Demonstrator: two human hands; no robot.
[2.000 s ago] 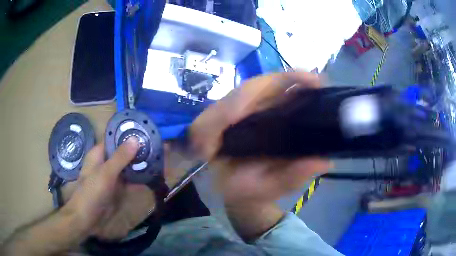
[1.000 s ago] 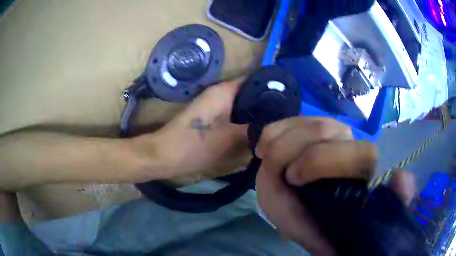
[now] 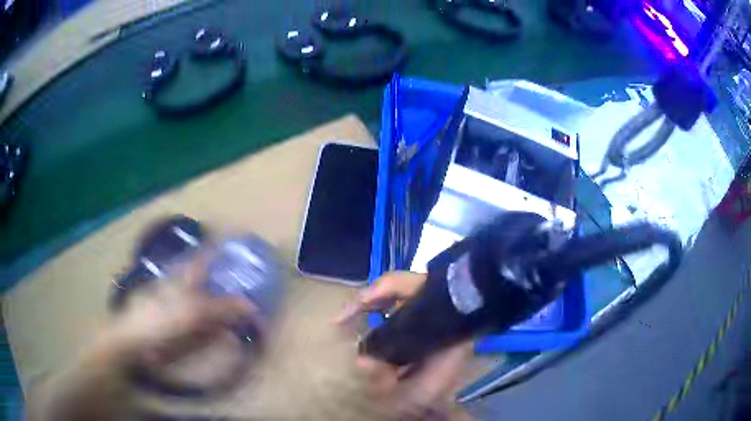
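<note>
My left hand [image 3: 156, 337] is blurred at the lower left, around a headphone. One round ear cup [image 3: 243, 275] shows at its fingertips and a darker ear cup [image 3: 169, 238] lies to the left. The headband [image 3: 193, 388] curves below, over the cardboard. My right hand [image 3: 412, 345] is wrapped around a thick black electric screwdriver [image 3: 445, 296] with a pale label. Its cord [image 3: 634, 238] loops off to the right. The driver overlaps the view of the white screw feeder [image 3: 510, 181]; its tip is not clear.
The feeder stands in a blue tray [image 3: 381, 238]. A smartphone [image 3: 339, 215] lies beside it on the cardboard sheet [image 3: 272, 181]. Several headphones [image 3: 354, 78] lie on the green belt [image 3: 272, 119] behind. A metal hook [image 3: 634, 144] hangs at the upper right, before whitish plastic film [image 3: 683, 214].
The view has swung up, showing the belt. My hands have moved apart; the driver has left the ear cup. The headphone and my left hand now show over the cardboard.
</note>
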